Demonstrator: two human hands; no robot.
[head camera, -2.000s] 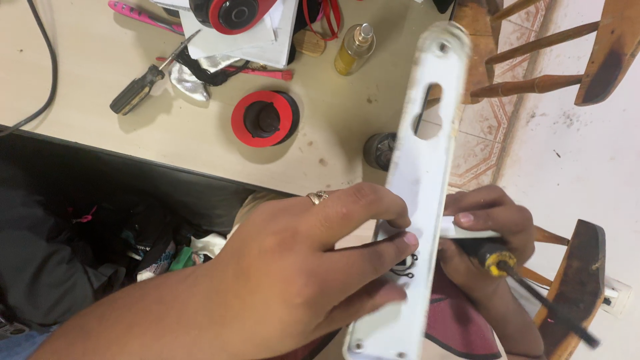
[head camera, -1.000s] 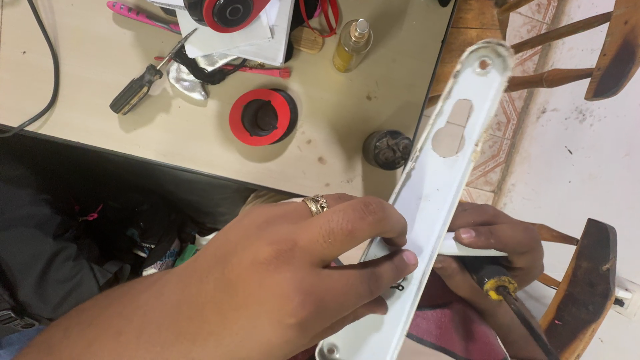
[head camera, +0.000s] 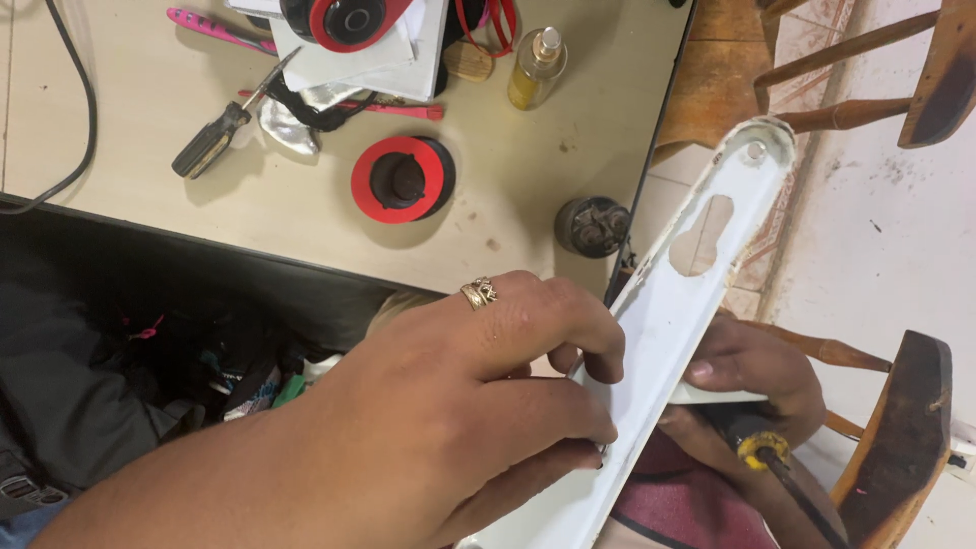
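A long white metal door handle backplate (head camera: 657, 335), with a keyhole-shaped cutout and a round hole near its top, stands tilted at centre right. My left hand (head camera: 488, 396), wearing a ring, comes from the lower left; its fingertips are bent against the plate's inner face, over a small dark part mostly hidden by them. Behind the plate, my right hand (head camera: 762, 374) is closed around a screwdriver (head camera: 762, 450) with a black handle and yellow collar, its shaft pointing to the lower right. The same hand touches a white piece (head camera: 713, 395), probably the lever, partly hidden by the plate.
On the table (head camera: 305, 213) lie a second screwdriver (head camera: 217, 137), a red and black round holder (head camera: 402, 180), a spray bottle (head camera: 537, 69), a dark jar of small parts (head camera: 593, 227), headphones (head camera: 354, 19) and papers. Wooden chairs (head camera: 892, 450) stand at right; a dark bag (head camera: 69, 396) is lower left.
The plate's upper end has tilted to the right since the first frame, baring the dark jar. My left fingertips have stayed at its inner face; the right hand still holds the screwdriver.
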